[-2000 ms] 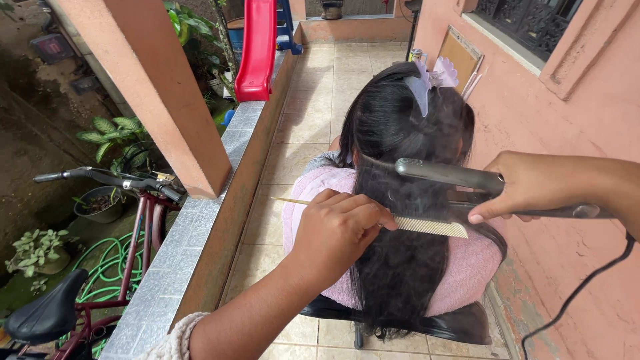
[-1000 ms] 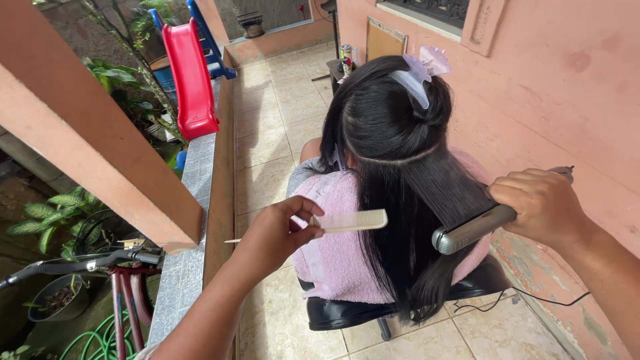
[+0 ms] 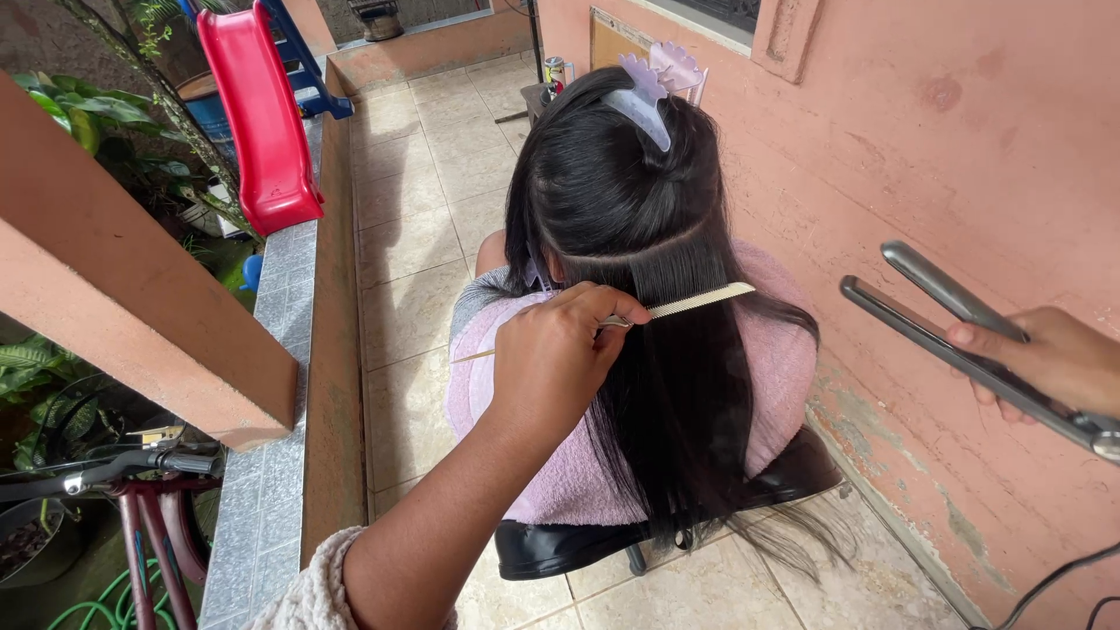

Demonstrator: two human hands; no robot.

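Observation:
A person with long black hair (image 3: 691,394) sits facing away, a pink towel (image 3: 560,464) over the shoulders. A lilac claw clip (image 3: 643,101) holds the upper hair above a horizontal parting. My left hand (image 3: 556,350) grips a cream rat-tail comb (image 3: 700,302), its teeth against the hair just below the parting and its thin tail pointing left. Off to the right, clear of the hair, my right hand (image 3: 1041,359) holds a grey hair straightener (image 3: 954,337) with its two plates apart.
A black chair seat (image 3: 560,551) is under the person. A peach wall (image 3: 945,175) rises at the right, with a black cord (image 3: 1059,573) low beside it. To the left are a tiled ledge (image 3: 262,499), a peach pillar (image 3: 131,271), a red slide (image 3: 262,131) and a bicycle handlebar (image 3: 131,464).
The straightener was closed on a lock of hair one second ago; it is now off the hair, to the right, with its plates parted. The comb has moved onto the hair below the parting.

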